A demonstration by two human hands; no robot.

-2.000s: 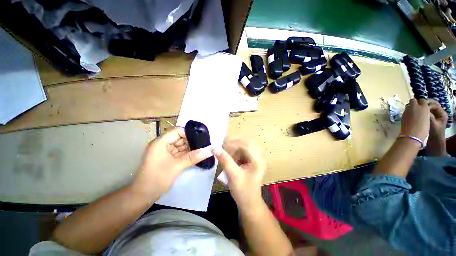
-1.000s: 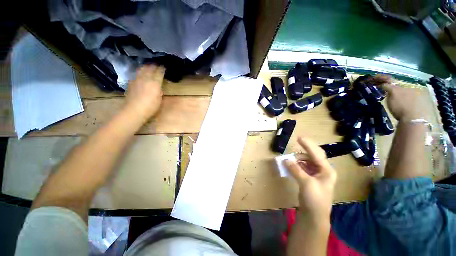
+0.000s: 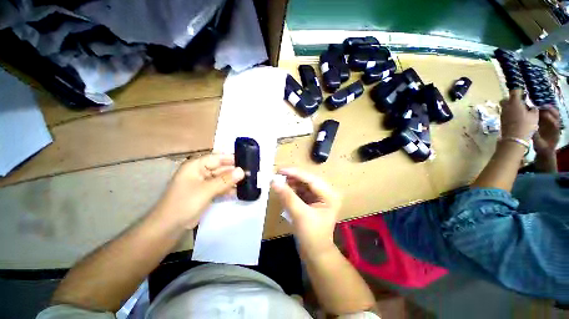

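My left hand (image 3: 198,187) holds a plain black oblong unit (image 3: 248,159) upright above the long white sheet (image 3: 240,103). My right hand (image 3: 307,202) is just right of the unit, with a small white label (image 3: 279,180) at its thumb and fingertip. More white paper shows under the right hand's fingers. A labelled unit (image 3: 325,141) lies alone on the board to the right of the sheet. Behind it is a loose pile of labelled black units (image 3: 408,106), several with white bands showing.
An open carton (image 3: 274,31) with crumpled grey-white wrapping (image 3: 112,47) stands at upper left. White sheets (image 3: 22,124) lie far left. At right, a person in a blue denim sleeve (image 3: 499,230) handles rows of black units (image 3: 524,78). A red stool (image 3: 390,252) is below the bench.
The earlier unit was laid on the board at right. My left hand went to the carton and is back with another black unit. My right hand has moved back beside it with a label.
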